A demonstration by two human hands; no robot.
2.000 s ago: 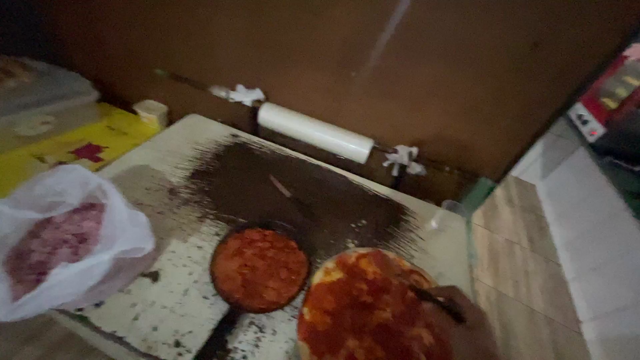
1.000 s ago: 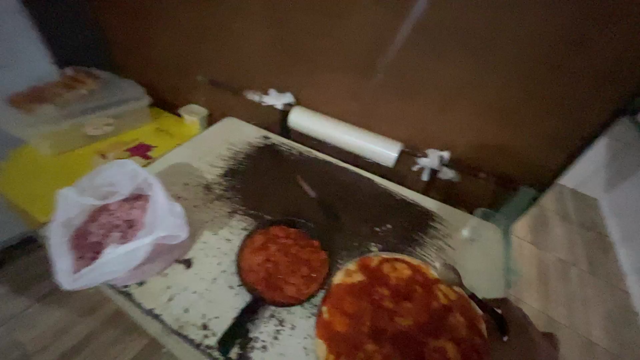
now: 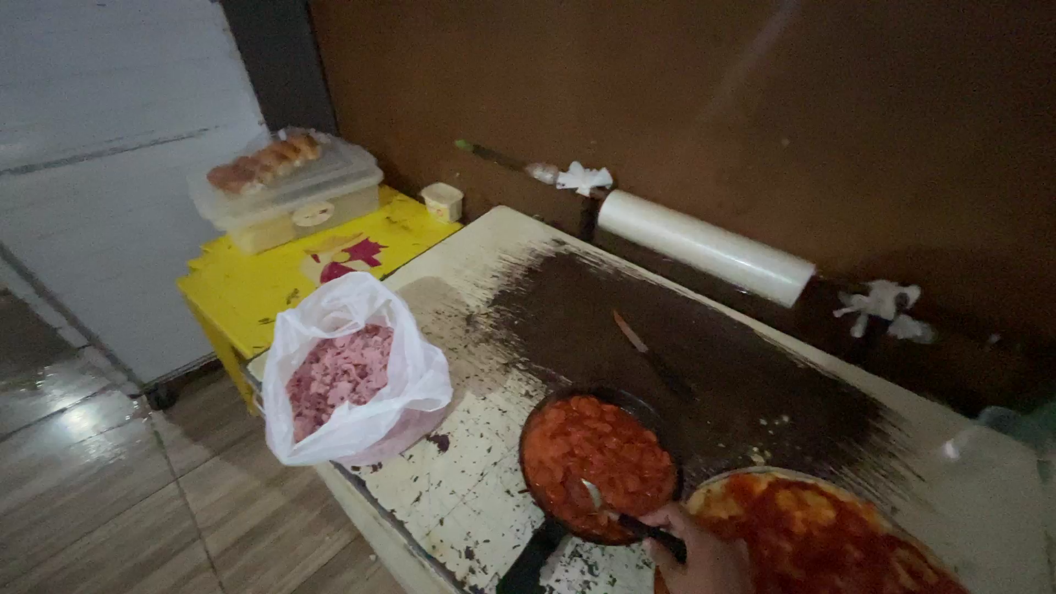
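Note:
My right hand (image 3: 701,549) comes in at the bottom edge, closed on the black handle of a spoon (image 3: 592,495) whose metal bowl dips into chunky red sauce (image 3: 598,450). That sauce fills a dark frying pan (image 3: 528,557) on the worn tabletop. Just right of the pan, partly behind the hand, lies a round pizza base (image 3: 817,528) spread with red sauce. Left of the pan stands an open white plastic bag (image 3: 421,388) of shredded pink meat (image 3: 346,371). A knife (image 3: 652,355) rests beyond the pan. My left hand is not in view.
A yellow table (image 3: 239,313) adjoins the worn table (image 3: 478,445) at the left. It bears a lidded plastic container (image 3: 289,198) with bread-like food on top, and a small tub (image 3: 442,202). A roll of plastic film (image 3: 705,247) hangs along the brown wall behind.
The spoon in my right hand has moved from the pizza base left into the pan's sauce. The view has swung left.

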